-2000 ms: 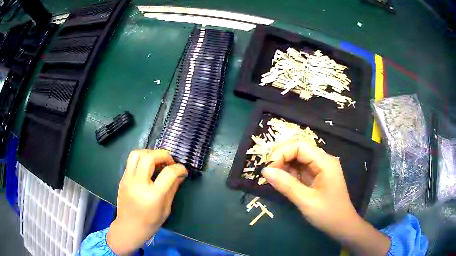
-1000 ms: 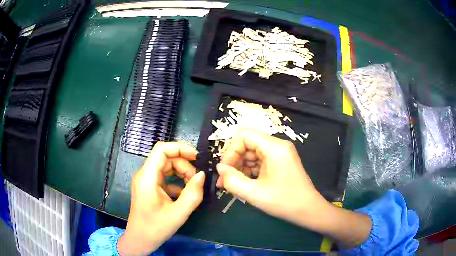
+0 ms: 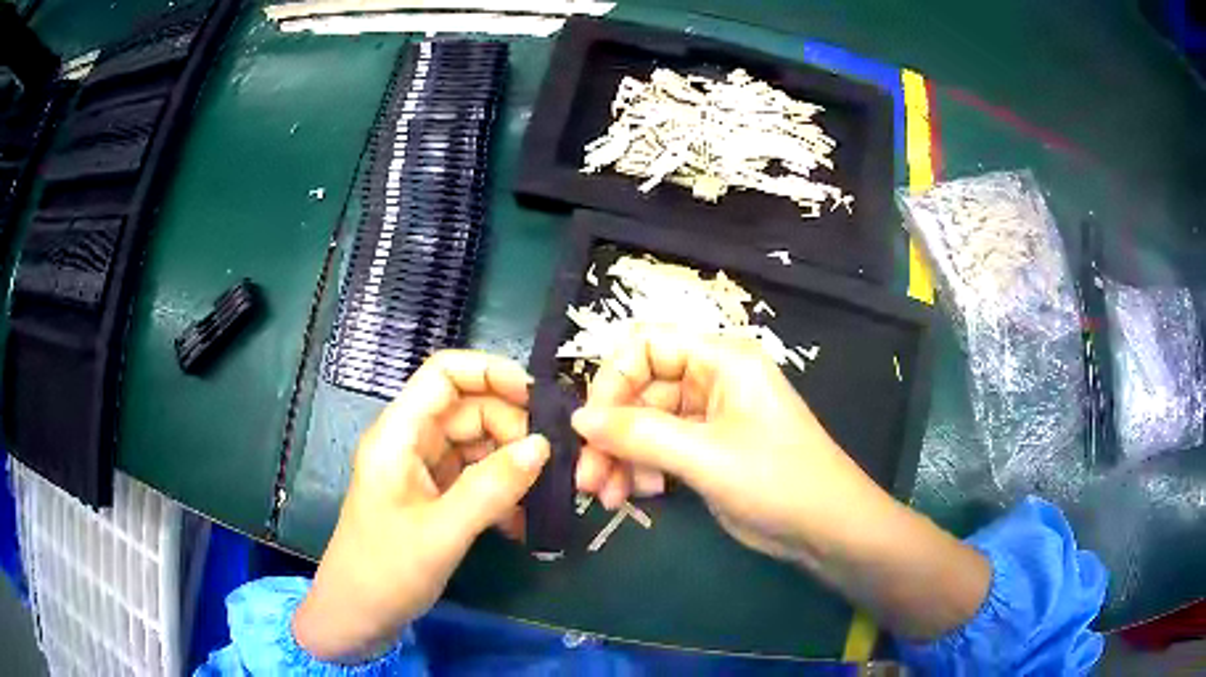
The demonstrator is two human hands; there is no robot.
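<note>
My left hand [image 3: 443, 496] pinches a dark narrow piece, likely a black plastic housing [image 3: 550, 489], upright between my hands; it blends with the near tray's dark edge. My right hand [image 3: 688, 430] is beside it, thumb and fingers pinched close to the piece; whether a pale sliver is between them cannot be seen. Behind my right hand, pale metal strips [image 3: 675, 298] lie heaped in the near black tray [image 3: 846, 384]. A whiter heap [image 3: 714, 132] lies in the far black tray [image 3: 549, 132]. Loose slivers [image 3: 619, 524] lie beside my right fingers.
A row of black housings [image 3: 423, 218] stands left of the trays. A loose black housing [image 3: 218, 325] lies farther left, before a long compartment tray [image 3: 66, 344]. A white basket [image 3: 99, 569] is at lower left. Clear plastic bags [image 3: 1012, 318] [image 3: 1157, 364] lie at right.
My left hand has left the near end of the housing row and come beside my right hand with a dark piece. Since one second ago, both hands have shifted only slightly.
</note>
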